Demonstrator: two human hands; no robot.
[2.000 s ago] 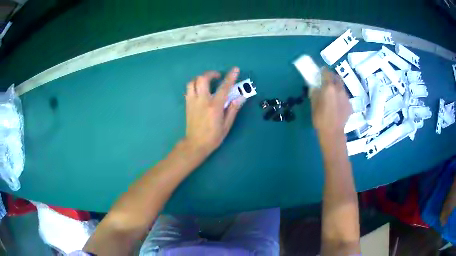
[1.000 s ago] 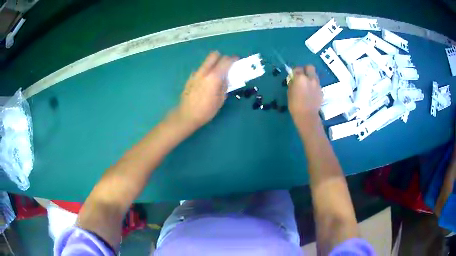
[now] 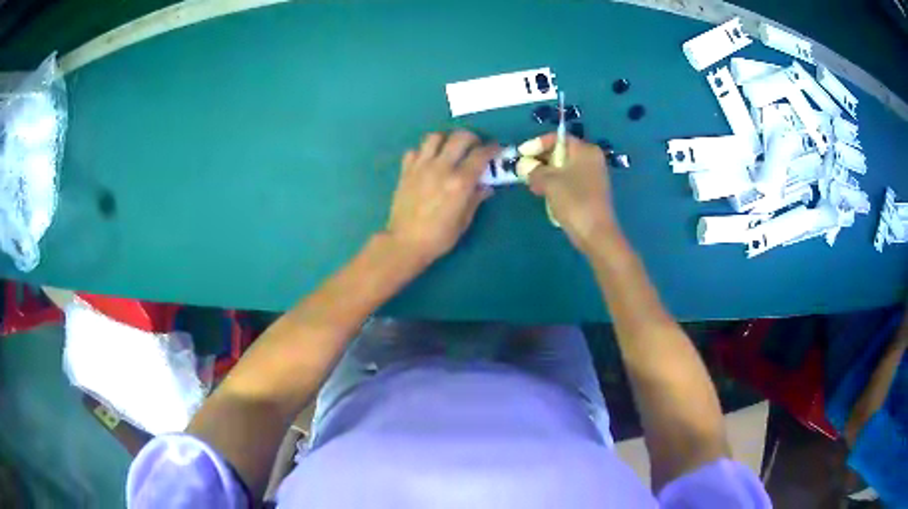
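Note:
My left hand (image 3: 438, 189) holds a white plastic housing (image 3: 498, 167) on the bench, its dark-holed end pointing right. My right hand (image 3: 572, 179) grips a pointed hand tool (image 3: 561, 139) with a pale yellow grip, its thin tip pointing up and away. Pale coverings show on the right fingertips, which are at the housing's holed end and partly hide it. Another white housing (image 3: 498, 93) lies just beyond my hands. Small black parts (image 3: 621, 85) lie loose around and to the right of my right hand.
A pile of white housings (image 3: 787, 139) lies at the right. A clear plastic bag (image 3: 30, 164) is at the far left. Below the bench edge are a red stool (image 3: 119, 311) with whitish wrap (image 3: 134, 363) and a cardboard piece. Another person's arm and blue clothing show at the lower right.
A housing now lies alone beyond my hands. My hands have come together over another housing. The view has shifted, showing more of my lap.

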